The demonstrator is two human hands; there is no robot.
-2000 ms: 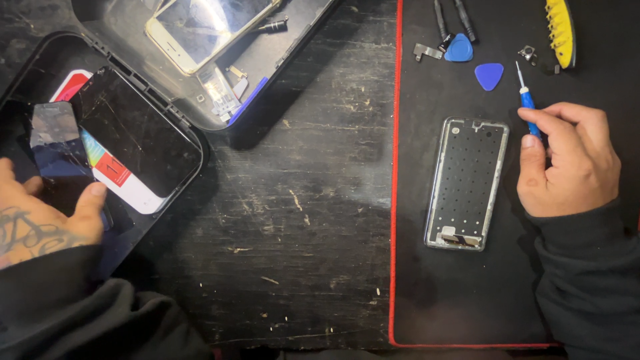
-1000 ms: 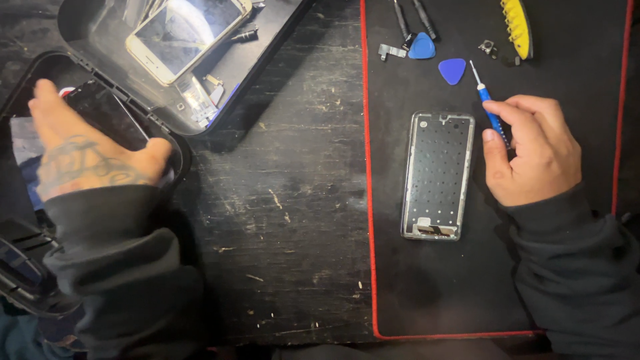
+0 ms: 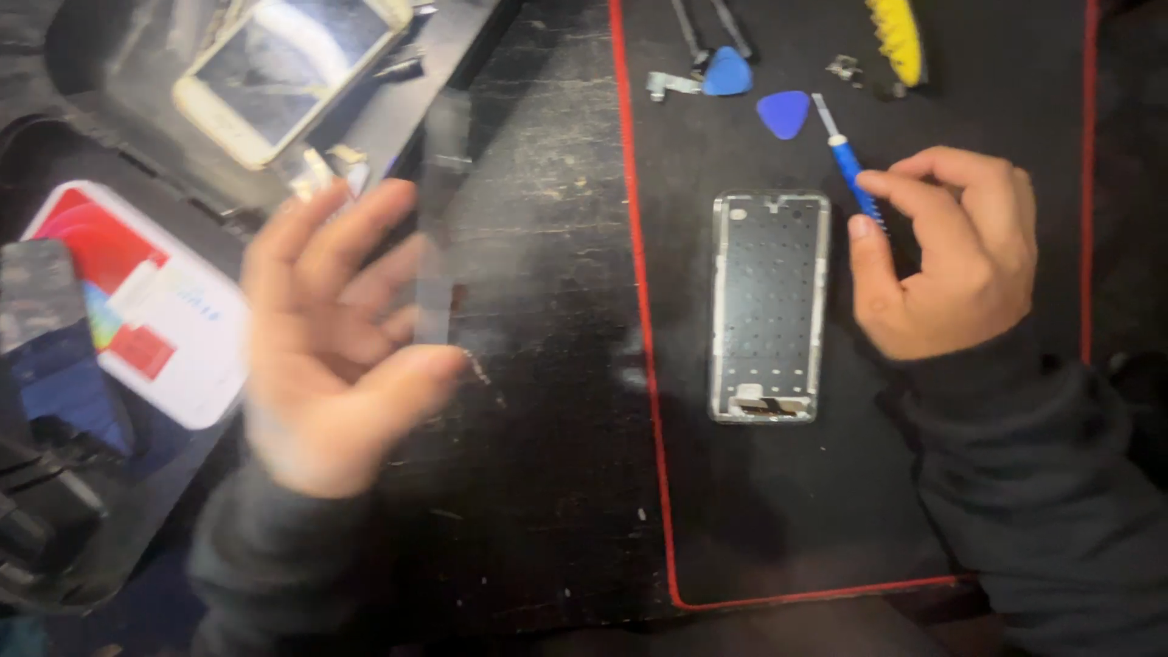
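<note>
At the left, my left hand (image 3: 338, 338) is in motion blur, thumb and fingers around a dark, thin phone screen (image 3: 445, 219) whose outline is smeared. My right hand (image 3: 949, 255) pinches a small blue-handled screwdriver (image 3: 849, 169) between thumb and forefinger, its metal tip pointing up the mat. Just left of that hand, a phone frame (image 3: 771, 301) with a dotted dark inner panel lies on the black mat. Above it are a violet triangular pick (image 3: 784, 114) and a blue pick (image 3: 727, 72).
An open black case holds a white phone (image 3: 292, 78), a white and red card or box (image 3: 196, 347) and a dark phone part (image 3: 64, 365). Tweezers (image 3: 721, 23), a metal bracket (image 3: 671, 86), small parts (image 3: 846, 69) and a yellow tool (image 3: 897, 41) lie at the mat's top.
My left hand has moved right, out of the case, with the dark screen that lay on the white and red card. My right hand keeps its hold on the screwdriver.
</note>
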